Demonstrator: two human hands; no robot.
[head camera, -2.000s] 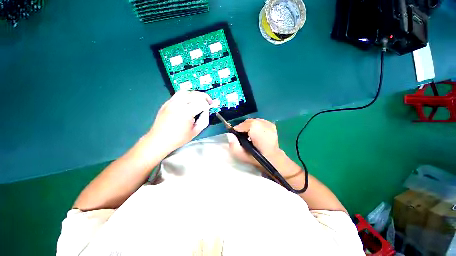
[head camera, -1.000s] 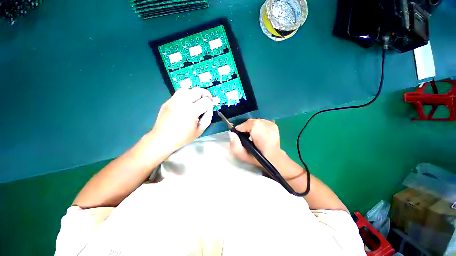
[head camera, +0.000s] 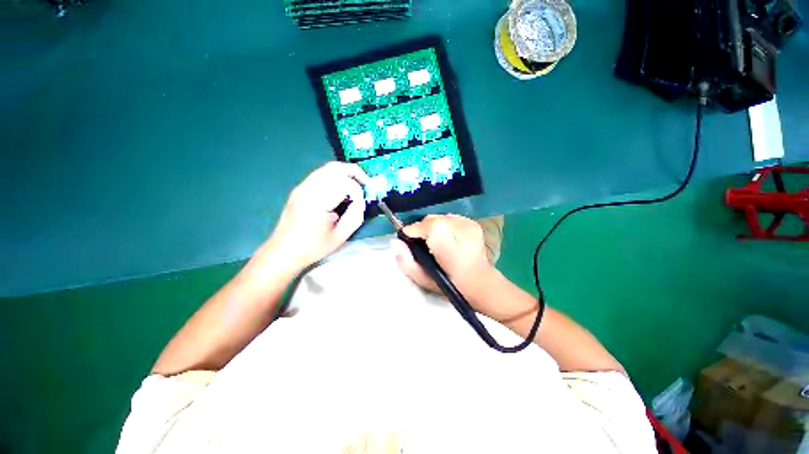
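Note:
A green PCB panel (head camera: 396, 115) with white blocks on its small boards lies on a black mat (head camera: 470, 168), slightly turned. My right hand (head camera: 448, 248) holds the soldering iron (head camera: 443, 285) by its black handle, its metal tip at the panel's lower left board. My left hand (head camera: 328, 208) is at the panel's lower left corner, fingers pinched together next to the iron tip. Solder wire between these fingers cannot be made out.
Beyond the mat is a stack of green panels (head camera: 348, 11). A round tin (head camera: 539, 31) with grey contents stands right of it. The black soldering station (head camera: 696, 53) is at far right, its cord looping to the iron. A white slip (head camera: 765, 131) and red stool (head camera: 770, 202) are near it.
The view has shifted, so the panel and bench things appear further right. Against the panel, my left hand and the iron tip have moved left to the lower left board, uncovering the lower middle one.

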